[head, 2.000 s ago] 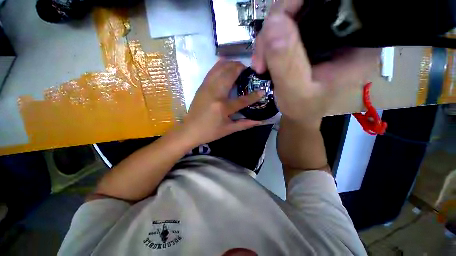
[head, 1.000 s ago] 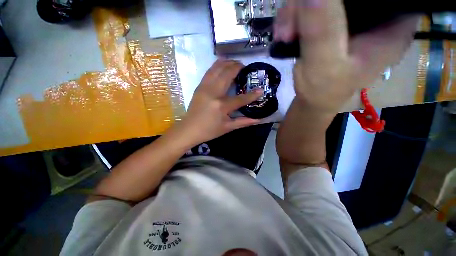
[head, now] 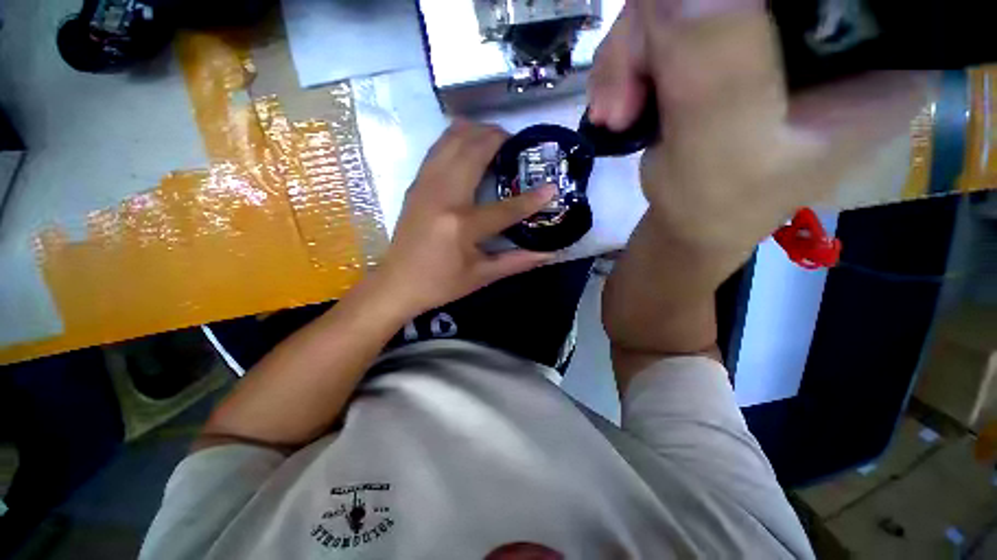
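A black rounded housing (head: pixel 569 224) with a pinched waist lies open face up on the white work sheet (head: pixel 621 208). Silver and dark internal parts (head: pixel 539 173) show inside it. My left hand (head: pixel 454 208) holds the housing from its left side, with one finger over the internal parts. My right hand (head: pixel 711 131) is blurred and closed round the black electric screwdriver (head: pixel 831 33), just right of the housing. The driver's dark front end (head: pixel 621 136) points left near the housing's upper right edge. Its tip cannot be made out clearly.
The screw feeder (head: pixel 538 24), with a metal mechanism, stands beyond the housing. Another black unit (head: pixel 101 35) lies at the far left. Orange-brown tape (head: pixel 197 257) covers the bench on the left. Red-handled pliers or cutters (head: pixel 807 241) are at the right bench edge.
My right hand and the driver moved right, away from over the housing, then lower beside it. My left hand kept its hold. The whole view has shifted slightly.
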